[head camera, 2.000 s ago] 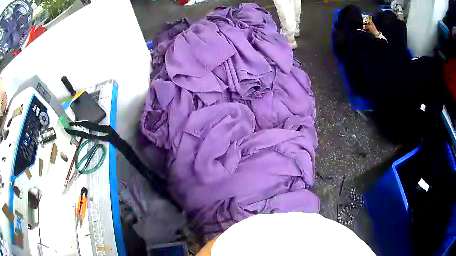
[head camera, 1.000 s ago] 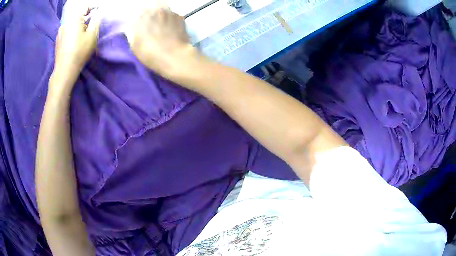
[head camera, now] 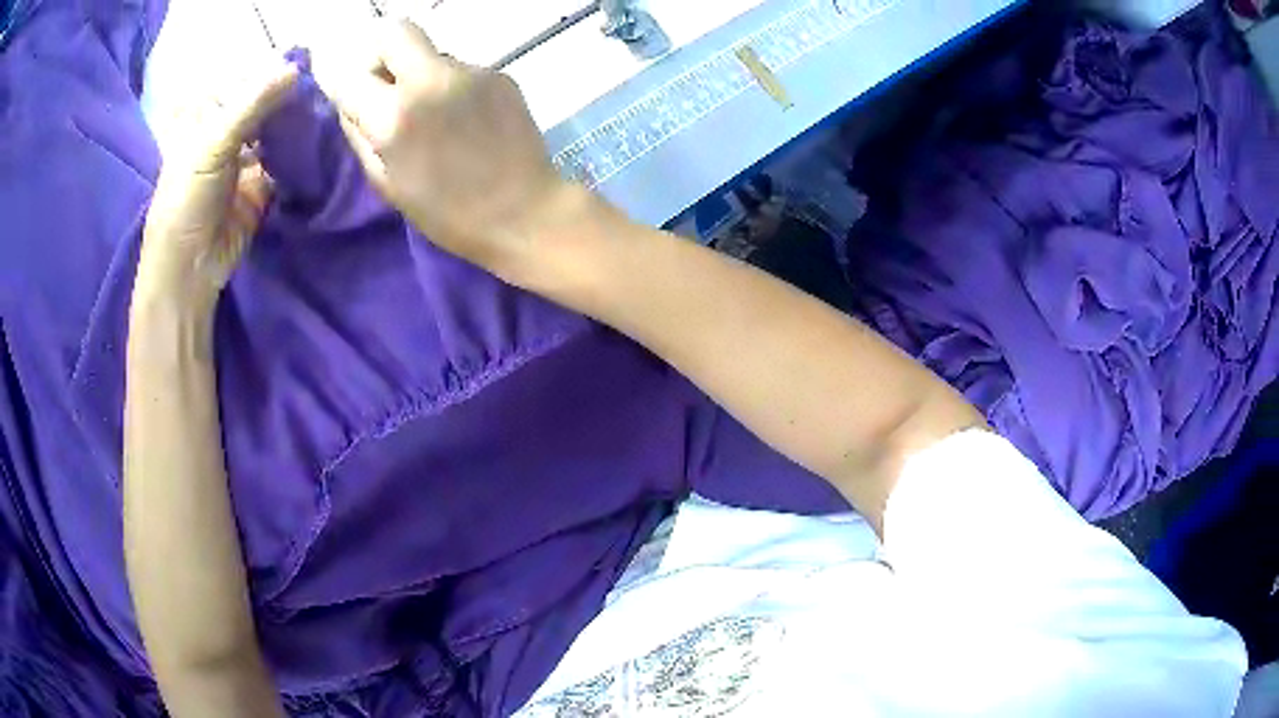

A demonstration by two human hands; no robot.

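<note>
A large purple garment [head camera: 477, 491] lies over my lap and the left side, with a gathered seam curving across it. My left hand [head camera: 211, 197] holds a bunched part of the cloth at the table's edge, near the top left. My right hand [head camera: 449, 140] is just right of it, fingers bent at the same raised piece of cloth; its fingertips meet the cloth edge. The bright area behind the hands is washed out, so fine detail at the fingertips is hard to see.
The white table edge with a printed ruler scale [head camera: 659, 133] runs to the upper right, with a small tan scrap [head camera: 765, 76] on it. A metal part [head camera: 634, 28] sits on the white bed. A heap of purple cloth [head camera: 1108, 267] is at the right.
The view swung from the cloth heap to my lap and the machine bed. Since one second ago, my hands have lifted a bunched purple piece between them, and my left hand has moved slightly lower.
</note>
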